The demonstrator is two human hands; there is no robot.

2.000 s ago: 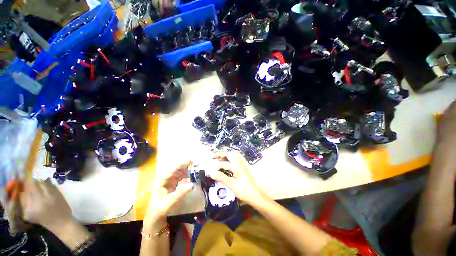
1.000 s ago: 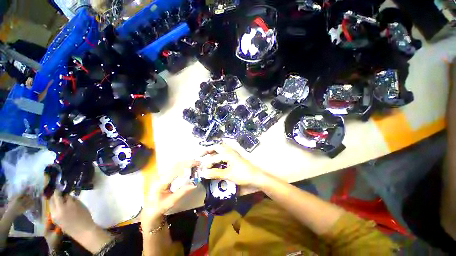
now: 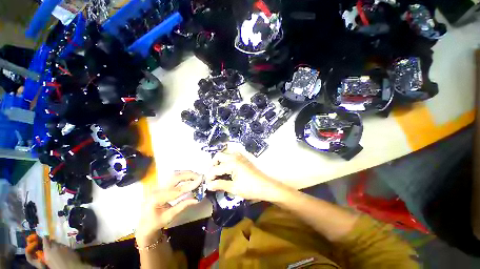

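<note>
My left hand (image 3: pixel 171 202) and my right hand (image 3: pixel 239 176) meet at the bench's front edge, fingertips together. Between them is a small silvery module (image 3: pixel 199 190), mostly hidden by the fingers. A round black housing (image 3: pixel 226 210) with a white notched disc (image 3: pixel 230 200) hangs just below my right hand, against the wearer's lap; the right hand covers its upper part. A loose pile of small modules (image 3: pixel 231 113) with black round parts lies on the bench beyond my hands.
Part-finished units (image 3: pixel 329 131) lie right of the pile. Dark housings with red wires (image 3: pixel 113 94) are heaped on the left near blue bins (image 3: pixel 155 35). A neighbour's hand (image 3: pixel 58 256) is by an orange-handled tool (image 3: pixel 32 247). Red stool (image 3: pixel 379 205) below right.
The view has shifted, so the bench items sit higher and further left. My hands stay together at the module. The neighbour's hands on the left have moved lower.
</note>
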